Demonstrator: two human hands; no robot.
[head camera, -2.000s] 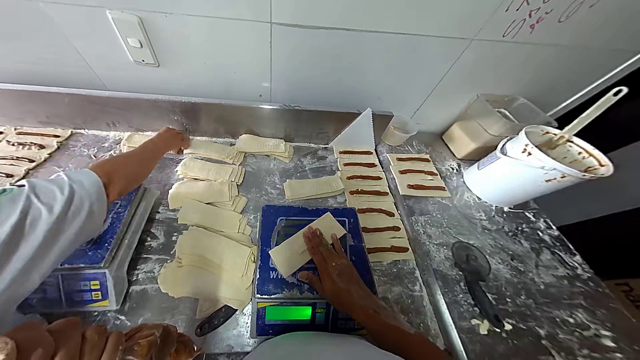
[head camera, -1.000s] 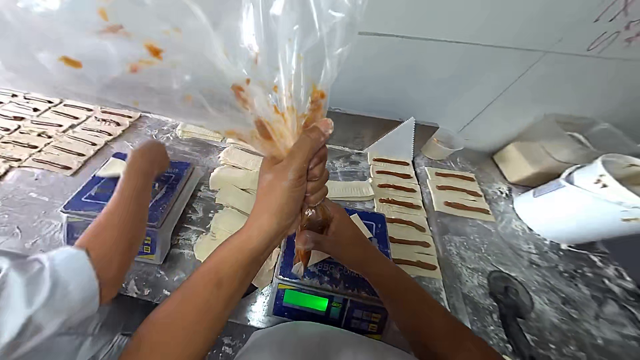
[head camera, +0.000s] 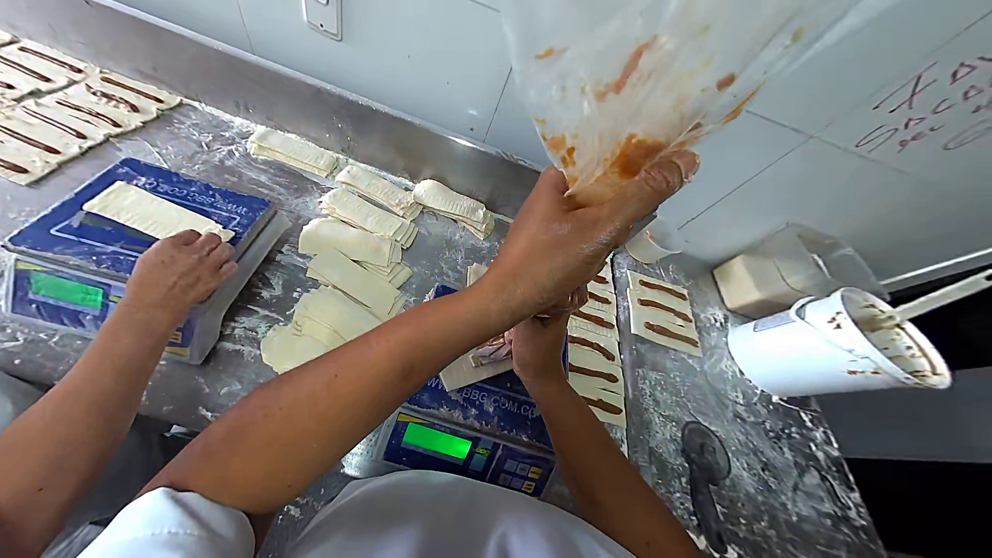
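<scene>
My left hand (head camera: 589, 225) is raised over the right-hand scale, closed around the gathered clear plastic piping bag (head camera: 635, 101), which is smeared inside with orange-brown filling. Below it, my right hand (head camera: 542, 341) is wrapped around the bag's lower end, partly hidden by my left hand and forearm. Pinkish-brown filling (head camera: 492, 350) lies on a dough strip (head camera: 469, 373) on the blue digital scale (head camera: 480, 403); the bag's tip cannot be made out. Stacked dough strips (head camera: 356, 279) lie left of this scale. Dough pieces with brown filling lines (head camera: 593, 349) lie to its right.
At left, a co-worker's hand (head camera: 182, 267) touches a dough strip (head camera: 151, 209) on another scale (head camera: 85, 248). A white bucket (head camera: 814, 349), a clear container (head camera: 775, 271) and a pastry wheel (head camera: 705, 465) stand or lie at right. A metal ledge (head camera: 310, 101) runs behind.
Two seconds ago my right hand lay on the dough strip on the scale; one second ago both hands held the bag over it. Filling now shows on the strip. The view has shifted.
</scene>
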